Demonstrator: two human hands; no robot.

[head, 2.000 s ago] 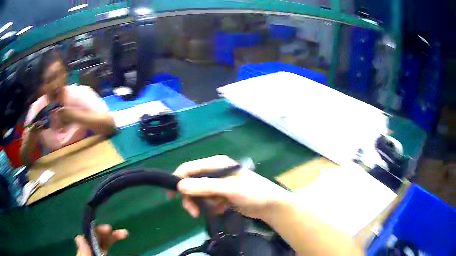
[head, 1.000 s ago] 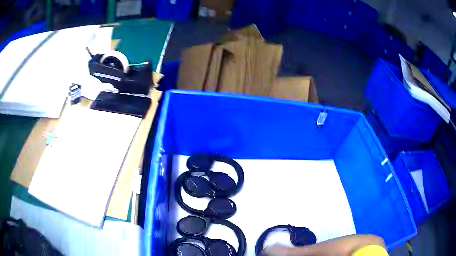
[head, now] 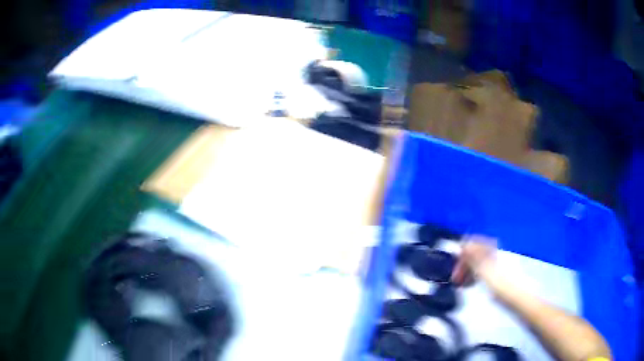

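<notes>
The image is blurred. My right hand (head: 476,259) reaches into the blue plastic bin (head: 512,158), its fingertips at the right edge of the black headphones (head: 432,264). Whether the fingers hold a headphone cannot be told. Several headphones lie in a column along the bin's left side on a white liner sheet (head: 540,285). More black headphones (head: 116,278) lie on the white-covered bench edge at the lower left. My left hand is not in view.
A white record sheet (head: 282,187) lies on tan cardboard (head: 185,166) left of the bin. Behind it are a thick white sheet stack (head: 205,60) and a tape dispenser (head: 353,99). The green belt (head: 63,176) is at left. Brown cartons (head: 487,116) stand behind the bin.
The view has swung left, so the bin now sits further right. My right hand has moved from the lone headphone near the bin's front to the upper part of the column.
</notes>
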